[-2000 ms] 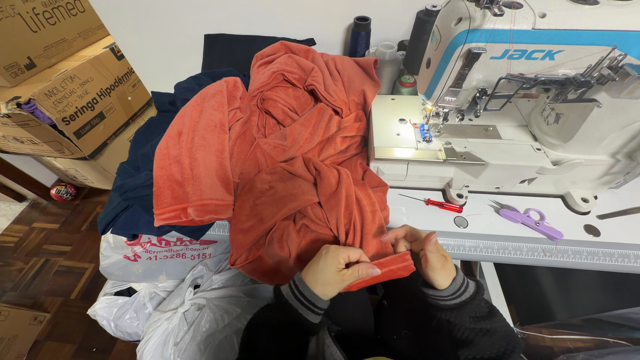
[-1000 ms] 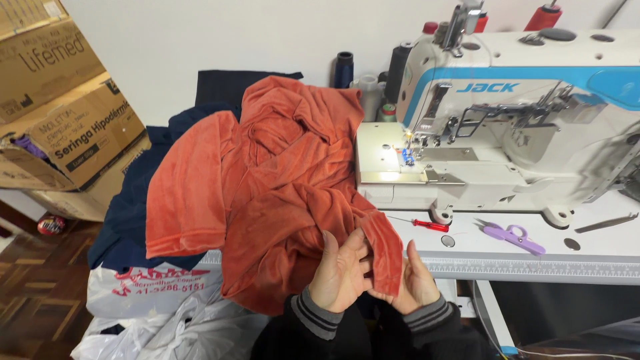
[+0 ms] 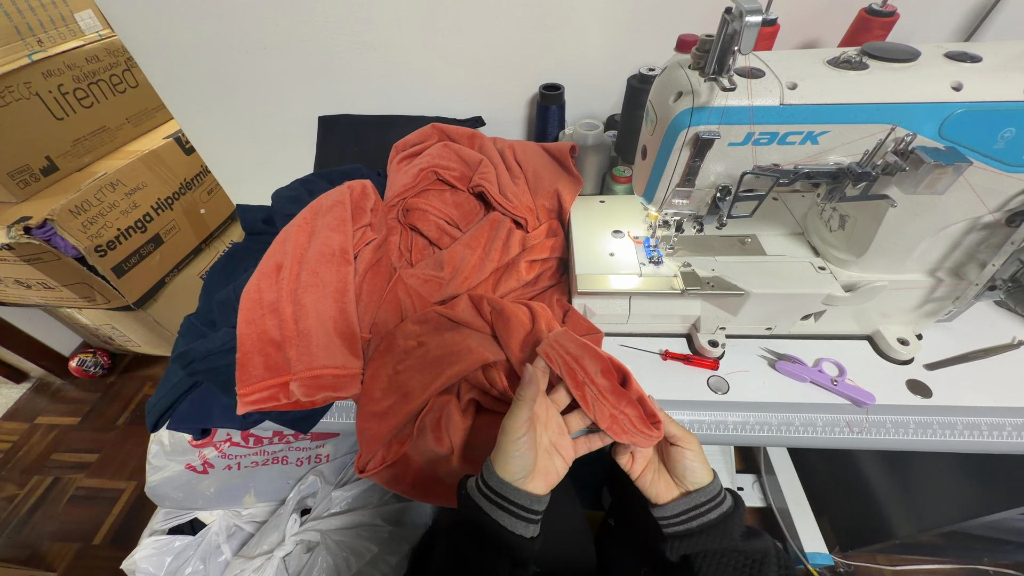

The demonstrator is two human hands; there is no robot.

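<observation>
A coral velvet garment (image 3: 464,304) lies heaped left of a white Jack sewing machine (image 3: 768,184). One hemmed, folded edge of it reaches over the table's front edge between my hands. My left hand (image 3: 544,432), palm up with fingers spread, touches the underside of that edge. My right hand (image 3: 668,460) pinches the edge's lower right end, its fingertips partly hidden behind the cloth. To the right of the garment, on the table, are a red-handled screwdriver (image 3: 690,360) and lilac thread snips (image 3: 824,379).
Dark blue cloth (image 3: 216,320) lies under the garment's left side. Plastic bags (image 3: 264,496) sit below it, cardboard boxes (image 3: 120,208) at the left. A ruler strip (image 3: 880,426) runs along the table edge. Tweezers (image 3: 972,354) lie at the right, thread spools (image 3: 550,112) behind.
The folded edge was held flat and sideways between both hands; now it slants down and is turned. My left hand has gone from gripping it to lying spread against it.
</observation>
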